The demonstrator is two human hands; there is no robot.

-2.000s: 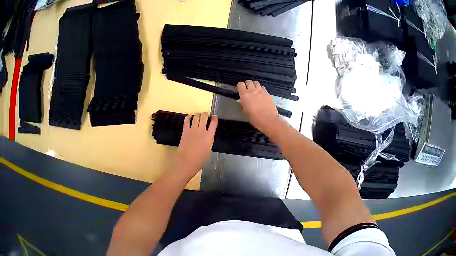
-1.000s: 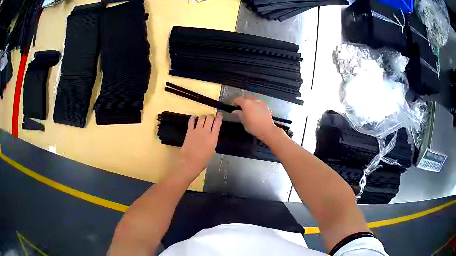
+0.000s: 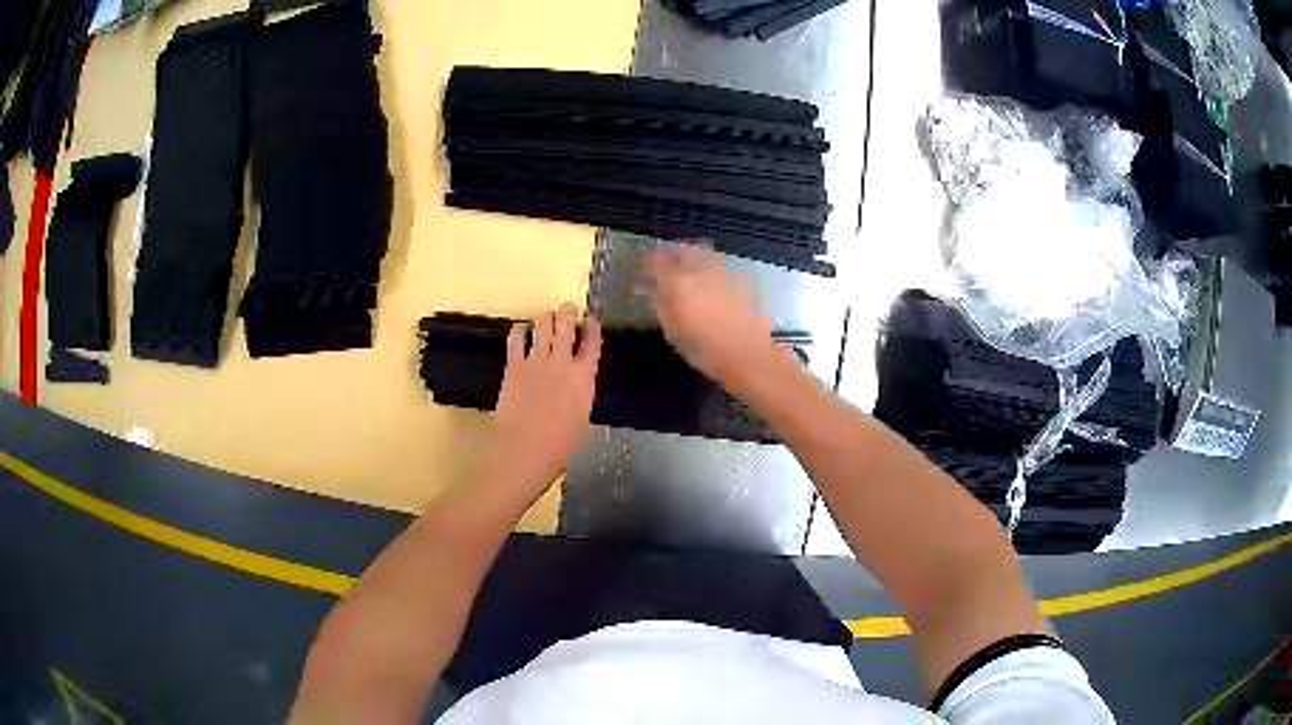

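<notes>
The counted row of black strips [image 3: 465,364] lies nearest my body, across the tan tabletop and the metal surface. My left hand [image 3: 550,371] rests on it, fingers pointing away from me. The working pile of black strips [image 3: 638,163] lies side by side in a ribbed block beyond my hands. My right hand [image 3: 704,315] is blurred, over the gap between the pile and the row, its wrist over the row's right part. No strip shows clearly in it, and its fingertips are too blurred to read.
Two long black columns [image 3: 315,184] and a shorter column [image 3: 85,255] lie at left, near the red tape [image 3: 34,283]. At right are a crumpled clear bag heap [image 3: 1041,241], black bundles [image 3: 964,383] and a grey-white device [image 3: 1216,425]. More strips [image 3: 758,12] lie at the far edge.
The two loose strips my right hand held between pile and row no longer show there. My right hand has moved slightly and blurred. My left hand stays on the row.
</notes>
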